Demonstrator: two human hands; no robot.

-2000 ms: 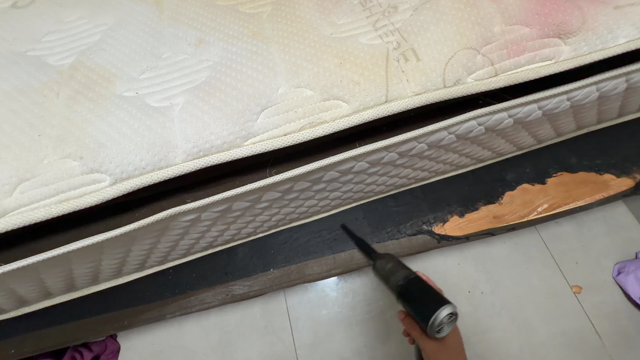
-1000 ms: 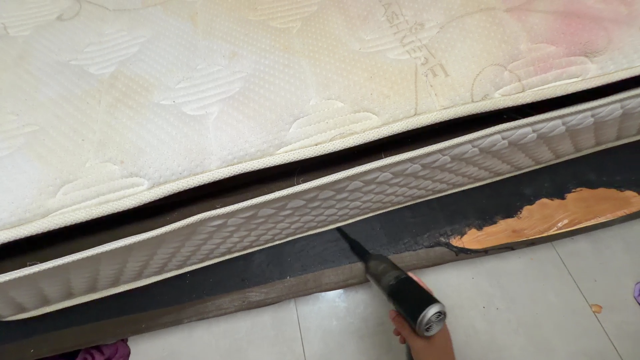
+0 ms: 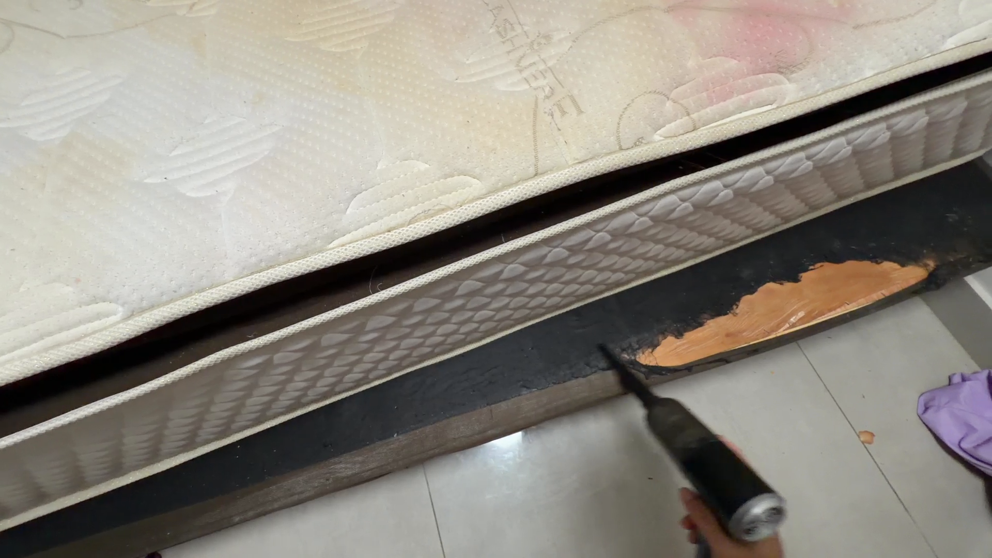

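Note:
At the bottom right, my right hand (image 3: pixel 721 527) is closed around a black handheld power tool with a narrow nozzle and a silver round end (image 3: pixel 717 465), which may be a small vacuum or blower; its outline is slightly blurred. The nozzle points up and left, its tip over the dark surface of a bed base ledge (image 3: pixel 496 364), just left of an exposed orange-brown patch (image 3: pixel 790 310) with ragged black edges. Whether the tip touches the ledge I cannot tell. Above the ledge lies a stained cream quilted mattress (image 3: pixel 256 155). My left hand is out of view.
Between the mattress top and its quilted side panel (image 3: pixel 496 287) runs a long dark gap. Pale floor tiles (image 3: pixel 542 496) lie below the base. A purple cloth (image 3: pixel 965 418) is at the right edge, with a small orange-brown scrap (image 3: pixel 866 437) on the tiles nearby.
My right hand has brought the tool rightward along the ledge, so its nozzle tip is nearer the left end of the orange-brown patch than in both earlier frames.

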